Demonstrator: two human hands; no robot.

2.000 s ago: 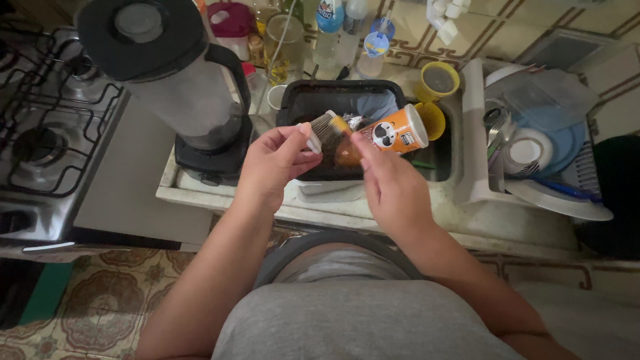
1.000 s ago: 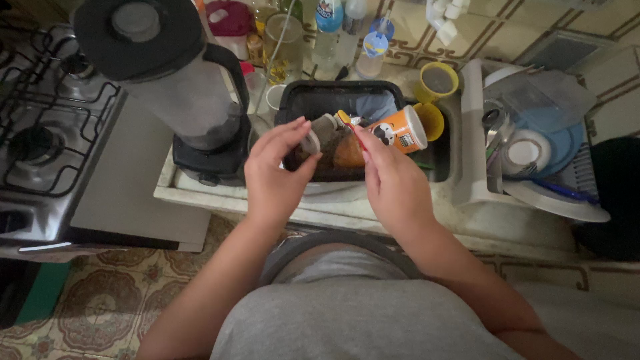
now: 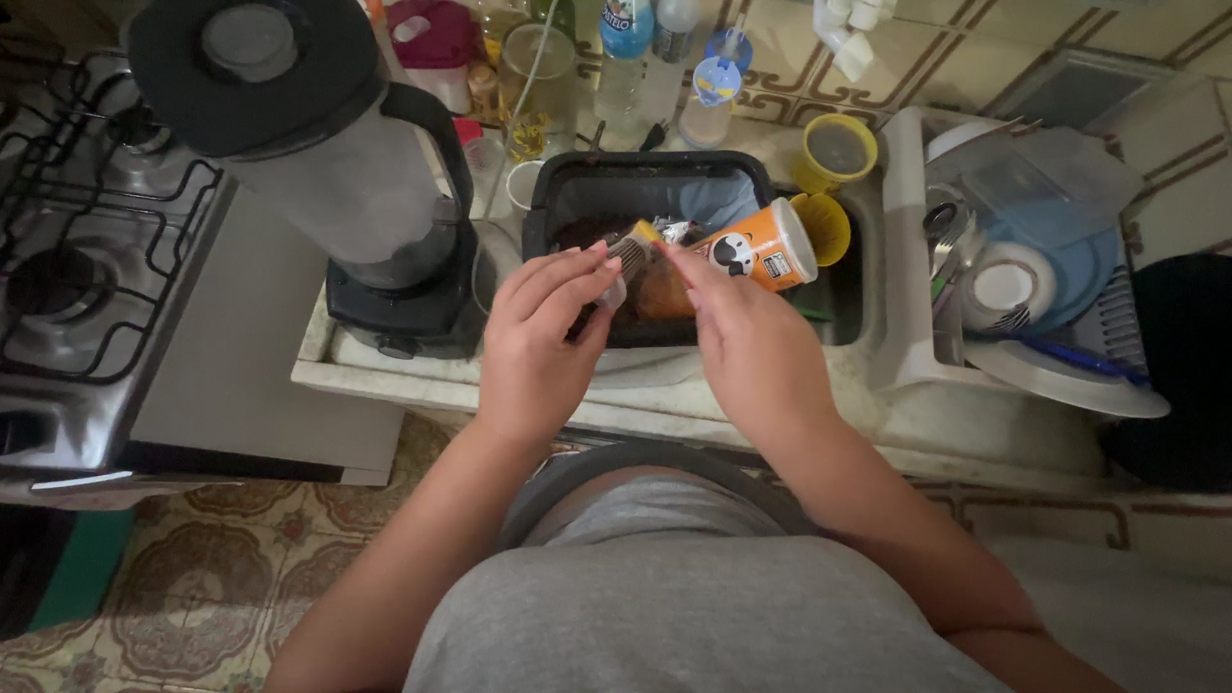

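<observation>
Above a black bin (image 3: 654,164) with a liner, my left hand (image 3: 549,327) holds a small round strainer-like piece (image 3: 628,256) with ribbed sides, partly hidden by its fingers. My right hand (image 3: 756,337) grips a small brush with a yellow head (image 3: 647,231), which meets the edge of the ribbed piece; most of its red handle is covered by the fingers. Behind my right hand, an orange Pringles can (image 3: 765,248) lies tilted in the bin, near crumpled foil (image 3: 678,231) and dark waste.
A blender (image 3: 385,192) stands left of the bin, beside a gas stove (image 3: 72,279). Yellow cups (image 3: 839,154) stand at the sink (image 3: 871,289). A dish rack (image 3: 905,250) with plates and bowls is at the right. Bottles (image 3: 626,87) line the wall.
My left hand has turned the ribbed piece: its round opening faced up one second ago, and its ribbed side now shows by the brush. Both hands stay over the bin.
</observation>
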